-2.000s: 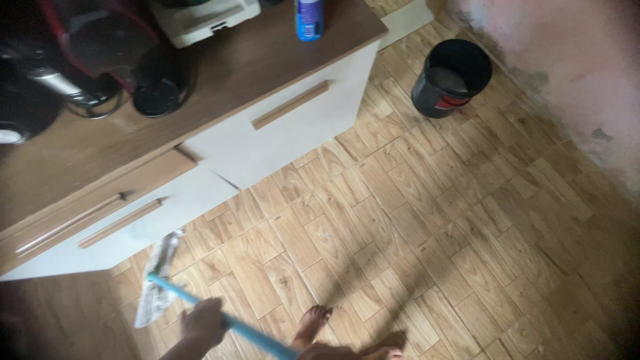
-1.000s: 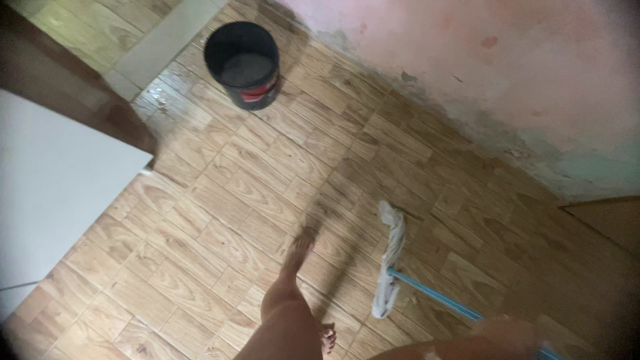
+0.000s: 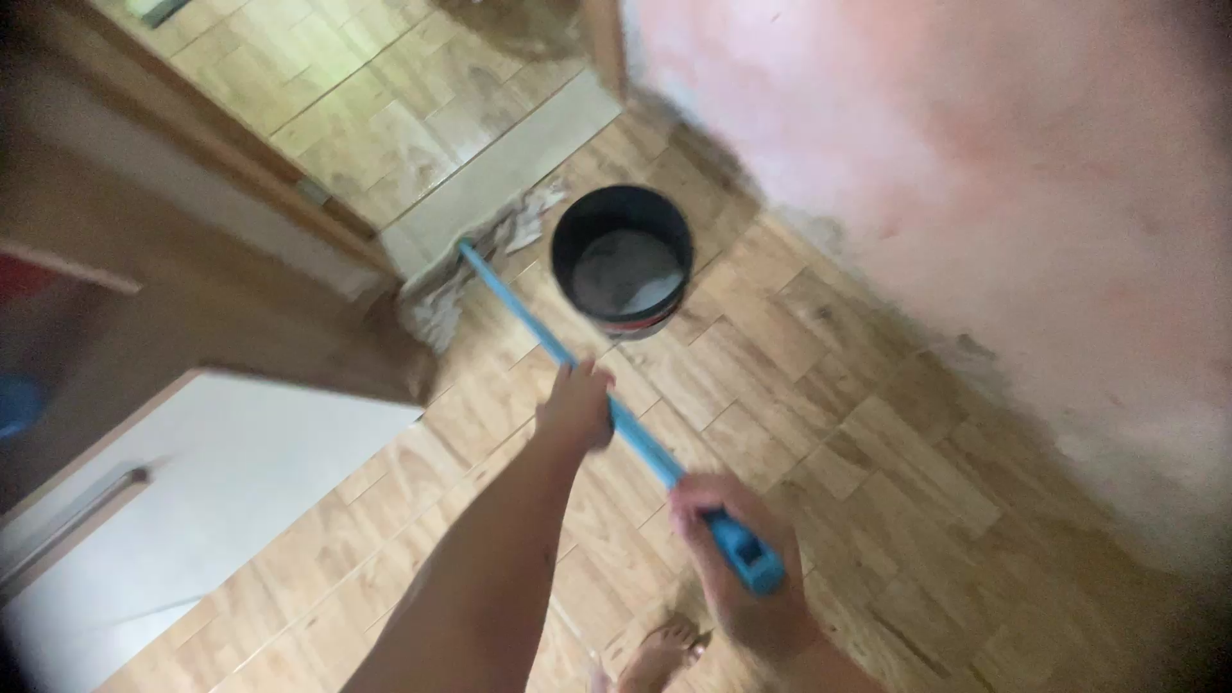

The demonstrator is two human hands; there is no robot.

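Note:
A blue pole [image 3: 520,310] runs from the lower right up to a floor mop head wrapped in a pale, wet-looking cloth [image 3: 527,219], which lies along the light doorway threshold. My left hand [image 3: 576,406] is closed around the middle of the pole. Nearer to me, my right hand [image 3: 736,544] grips the pole close to its blue end cap, which sticks out past the fingers. Just right of the cloth stands a black bucket [image 3: 624,260] with greyish liquid in it and a red mark low on its side.
A white cabinet with a handle [image 3: 192,500] stands at the left, beside a brown wooden door frame [image 3: 241,164]. The threshold [image 3: 510,159] leads to another tiled floor. A stained pink wall [image 3: 943,212] rises at the right. My bare foot [image 3: 664,654] is on the wood-patterned tiles.
The mop head has moved from the cabinet's foot, across the open floor, to the threshold beside the bucket. Both hands now show on the pole. The view has shifted toward the doorway.

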